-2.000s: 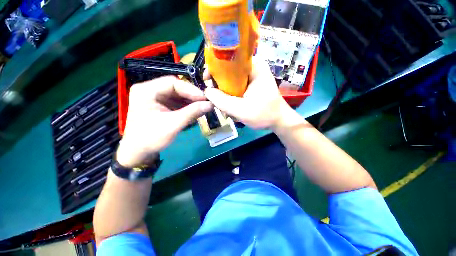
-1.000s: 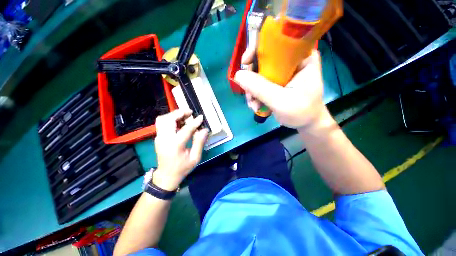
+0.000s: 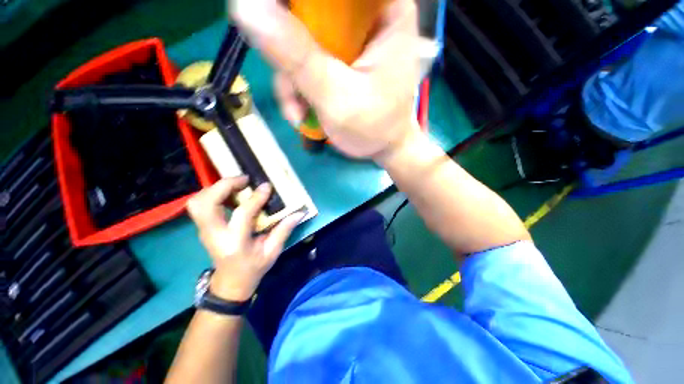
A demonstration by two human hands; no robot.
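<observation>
The black tripod leg assembly (image 3: 241, 150) lies with its hub on the yellowish round end of the cream-white fixture (image 3: 281, 166). One leg runs along the fixture towards me, one points left over the red bin, one points up. My left hand (image 3: 238, 229) has its fingers on the near end of the leg at the fixture's near end. My right hand (image 3: 352, 97) holds the orange electric screwdriver (image 3: 334, 26) upright, its dark tip down, right of the fixture and apart from the leg. The hand is blurred and the tool's top is cut off by the frame's edge.
A red bin (image 3: 71, 191) of small black parts stands left of the fixture. A black ribbed tray (image 3: 64, 300) of slim parts lies farther left. Black slotted trays (image 3: 517, 60) are at upper right. A seated person's blue clothing (image 3: 626, 94) shows at right. My arm partly hides another red bin.
The view has shifted right. My right hand has moved the screwdriver leftwards, nearer the fixture. My left hand has stayed at the leg's near end, its fingers now slightly more spread.
</observation>
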